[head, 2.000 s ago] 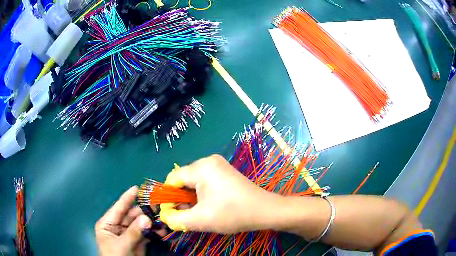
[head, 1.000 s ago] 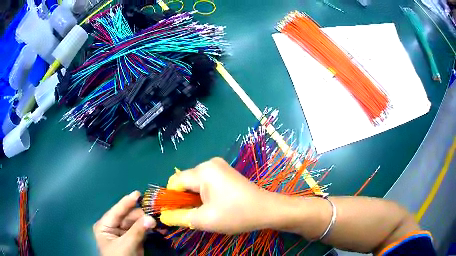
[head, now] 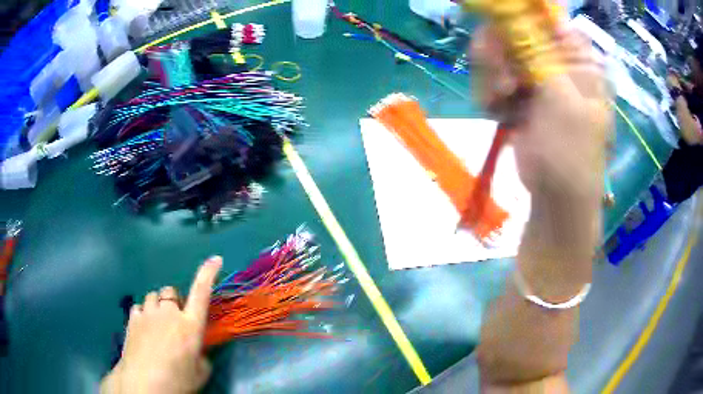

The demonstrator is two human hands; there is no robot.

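My left hand (head: 166, 331) lies palm down over the near end of a part-wired harness group (head: 266, 300) with orange, purple and blue wires. One digit points up, apart from the others; the underside is hidden, so a grip cannot be told. Black housings (head: 125, 308) show beside its fingers. My right hand (head: 539, 85), blurred, is raised at upper right, with yellow finger cots. It holds a darker orange wire bunch (head: 487, 169), which hangs down over the white sheet (head: 408, 231). The spare orange bundle (head: 432, 150) lies on that sheet, partly overlapped.
A large heap of part-wired harnesses (head: 200, 146) lies at upper left, with yellow loops (head: 286, 71) above it. Whitish cylinders (head: 116, 73) line the left edge. Yellow tape (head: 347, 254) crosses the green bench. Loose wires (head: 401, 54) lie beyond. Part of a person (head: 686, 158) shows at far right.
My right hand has left the housings and risen to the upper right. My left hand now lies over the harness group. The camera view has shifted, showing more of the bench beyond.
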